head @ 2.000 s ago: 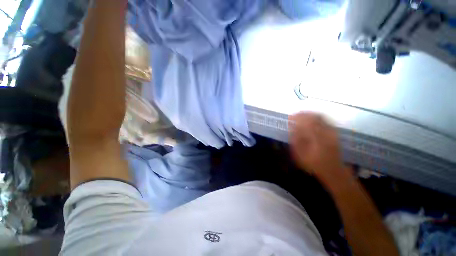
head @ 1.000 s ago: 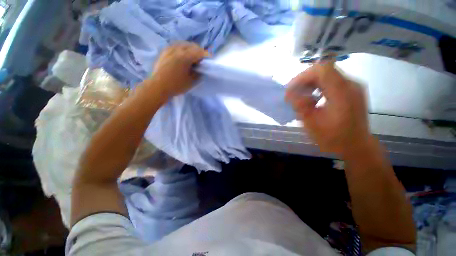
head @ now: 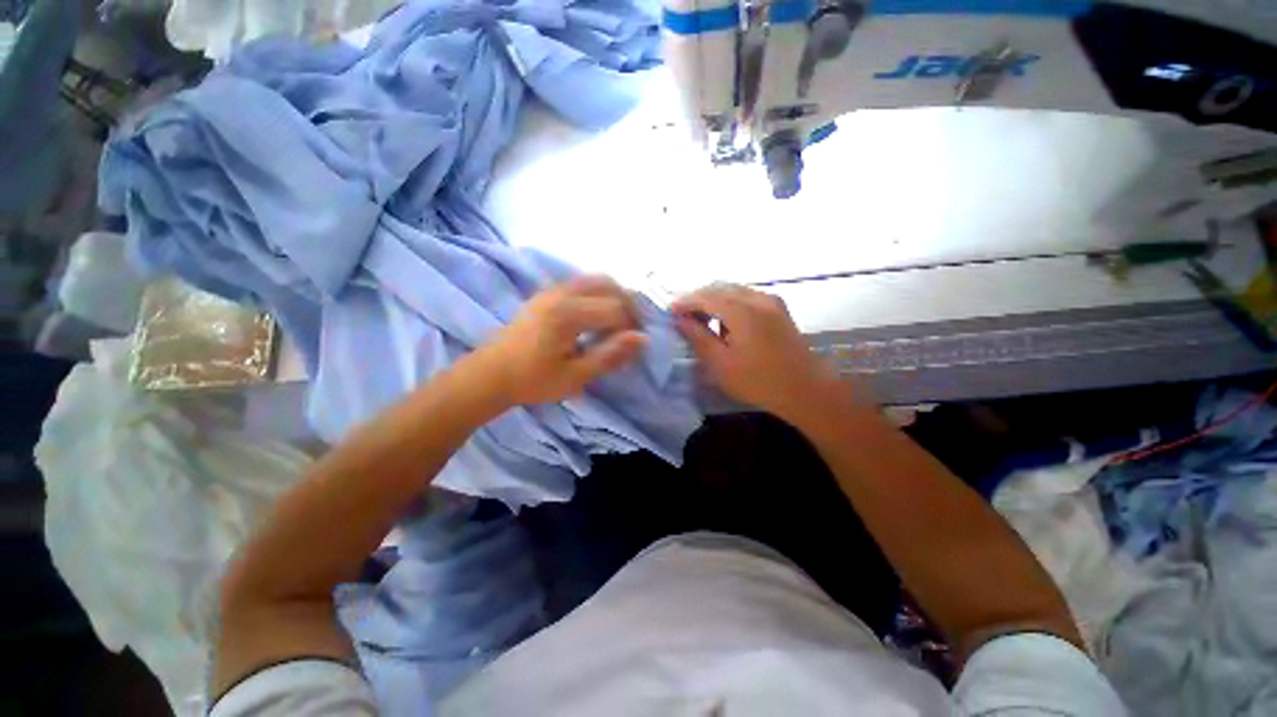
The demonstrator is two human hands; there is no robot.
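A large light blue garment heap (head: 336,182) lies bunched on the left of the white machine table, and part of it hangs over the front edge. My left hand (head: 574,340) rests on its right part near the table edge, fingers curled on the cloth. My right hand (head: 742,340) is just to the right, with thumb and fingertips together at the cloth's right edge. The fingertips are a little blurred. The sewing machine head (head: 896,56) stands above and to the right, with its presser foot area (head: 735,137) away from the cloth.
The grey table edge with a printed scale (head: 1036,340) runs along the front. A green-handled tool (head: 1155,254) and a yellow-handled tool (head: 1232,301) lie at the right. White cloth (head: 126,476) hangs at the left. White and blue cloth pieces (head: 1190,560) lie at the lower right.
The cloth strip stretched between my hands has been lowered toward the table edge. My hands have come closer together, my right hand moving left, away from the needle area. The view has shifted.
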